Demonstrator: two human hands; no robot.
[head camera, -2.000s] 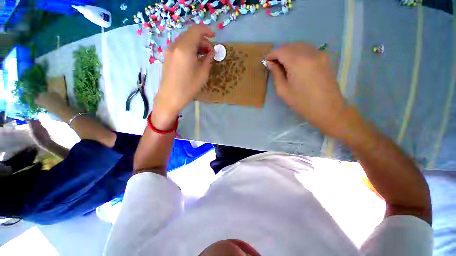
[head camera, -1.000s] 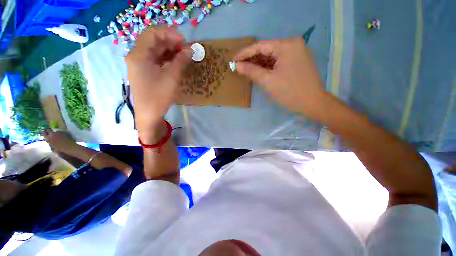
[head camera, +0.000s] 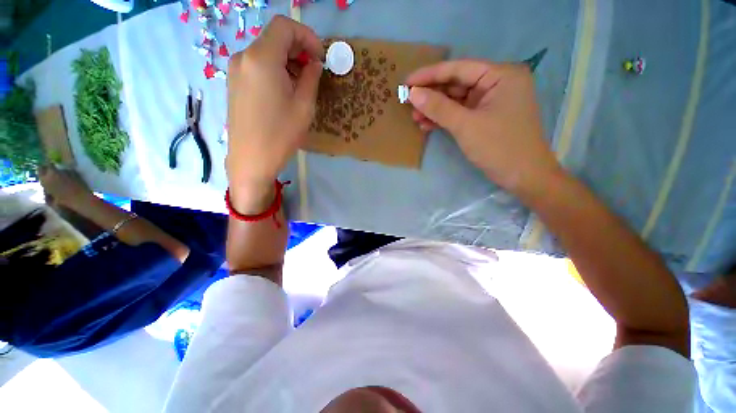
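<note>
My left hand is above the left edge of the brown cardboard, its fingertips pinched on a small red-tipped part beside a white disc. My right hand is above the cardboard's right side and pinches a small white part between thumb and forefinger. The two parts are apart. Many tiny brown rings or bits lie scattered on the cardboard below the disc. My fingers hide much of the red-tipped part.
Black-handled pliers lie left of my left hand. Red-and-white pieces lie at the far edge. A small piece and a grey-green pointed item lie at right. Green foliage and a neighbour's arm are at left.
The view has shifted, so less of the red-and-white pile shows. My right hand's white part is now slightly farther from my left fingers. Both hands keep their pinches.
</note>
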